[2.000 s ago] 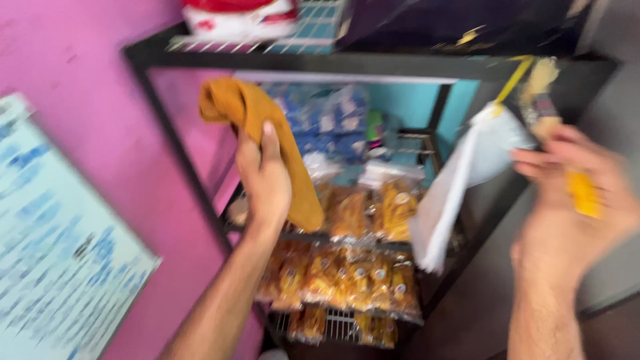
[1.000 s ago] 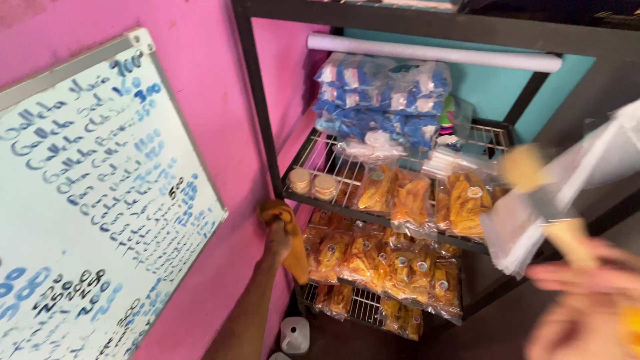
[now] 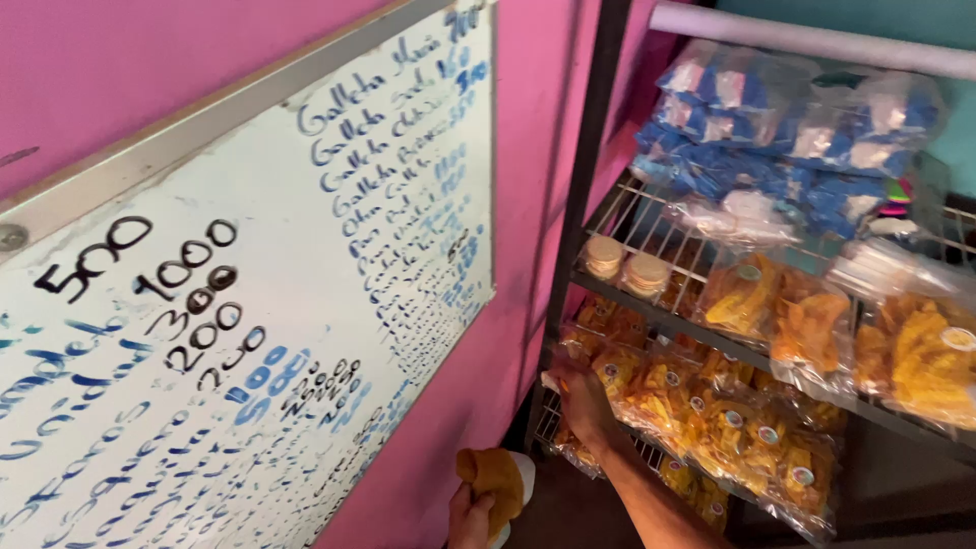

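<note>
An orange-brown cloth is bunched in my left hand, low in the view below the whiteboard's right edge. My right hand is at the left post of a dark metal shelving rack, beside the lower shelf. Its fingers are closed around a brush, of which only a small orange and pale part shows; the rest is hidden. Clear bags of yellow-orange chips with round stickers lie just right of that hand, on the lower shelf.
A whiteboard with handwriting hangs on the pink wall at left. The shelf above holds stacked pale round discs, more chip bags and blue packs in clear plastic. A white roll lies across the top. White containers stand behind the cloth.
My right hand has moved from the rack's right side, near hanging white sheets, to its left post. My left hand has moved with the cloth away from the rack. The view has turned left.
</note>
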